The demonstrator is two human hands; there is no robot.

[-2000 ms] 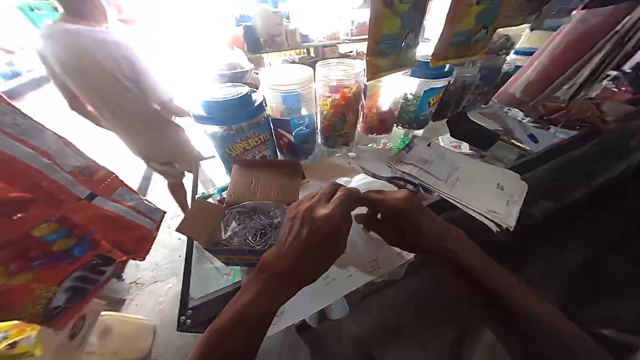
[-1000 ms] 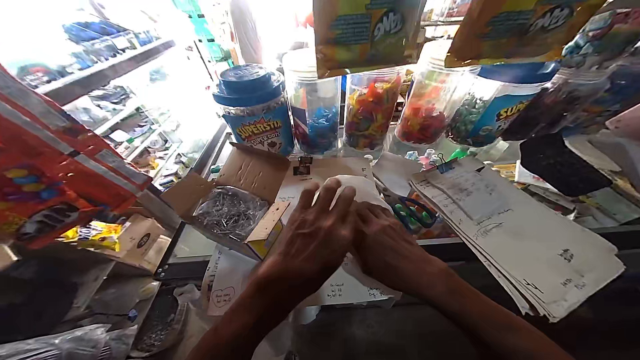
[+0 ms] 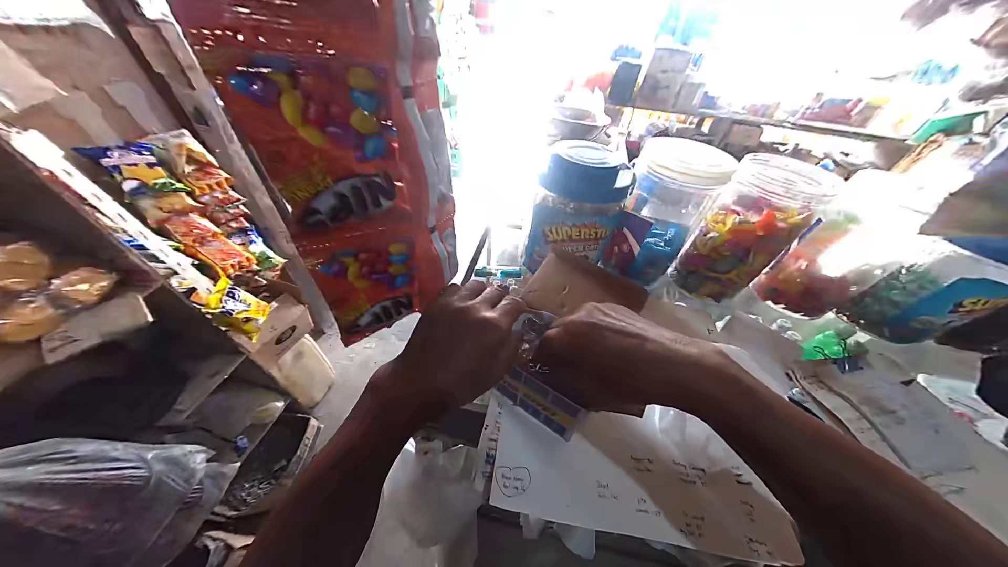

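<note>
My left hand [image 3: 465, 342] is at the left side of an open cardboard box [image 3: 539, 402], its fingers by the clear plastic bag [image 3: 529, 327] inside. My right hand [image 3: 602, 354] reaches into the box from the right with bent fingers and covers most of the contents. Whether either hand grips anything is hidden. One brown flap [image 3: 583, 287] of the box stands raised behind the hands. Under and in front of the box lies a large white paper sheet [image 3: 622, 480] with handwriting.
Plastic jars of sweets [image 3: 748, 228] stand behind the box, beside a blue-lidded jar [image 3: 579, 205]. Red candy packaging [image 3: 346, 157] hangs at left. Snack packets [image 3: 213, 228] fill a shelf farther left. Stacked papers [image 3: 890, 417] lie at right; a white plastic bag [image 3: 429, 504] hangs at the front.
Both hands have moved from the white item beside the box to the box itself. The view has swung left, bringing the snack shelf into sight.
</note>
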